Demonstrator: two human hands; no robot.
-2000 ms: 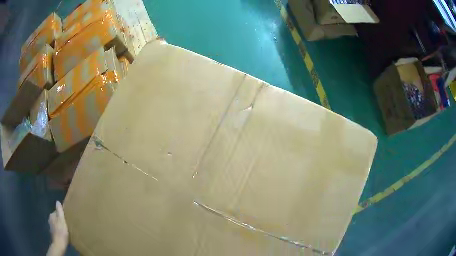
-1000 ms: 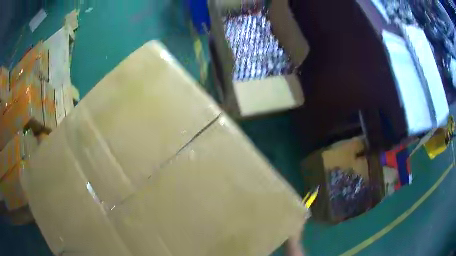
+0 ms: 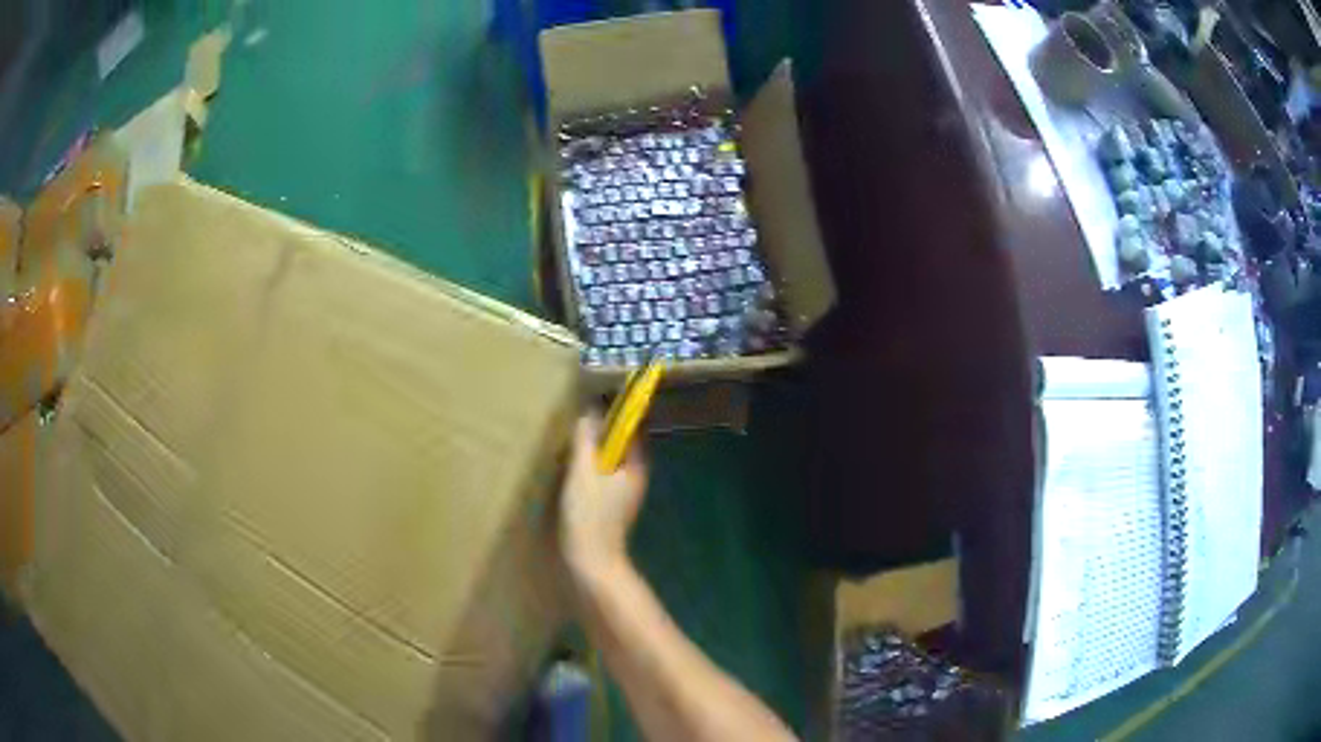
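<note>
A large closed brown carton (image 3: 319, 464) fills the left and lower left of the head view, its top seam and creases showing. My right hand (image 3: 601, 500) is beside the carton's right edge, closed around a yellow utility knife (image 3: 632, 418) that points up and away. The knife's tip lies in front of the near edge of an open carton of small motors (image 3: 667, 239). Whether the blade is out cannot be told. My left hand is not in view.
Orange-taped cartons (image 3: 61, 297) stand at the far left. A dark table (image 3: 1000, 276) at right holds a spiral notebook (image 3: 1210, 478), printed sheets (image 3: 1094, 507) and a bag of small round parts (image 3: 1173, 196). Another open box of parts (image 3: 906, 681) is at lower right.
The view has swung right, bringing the motor carton and table fully in. My right hand with the knife has come up from the bottom edge. My left hand, seen earlier, is gone from view.
</note>
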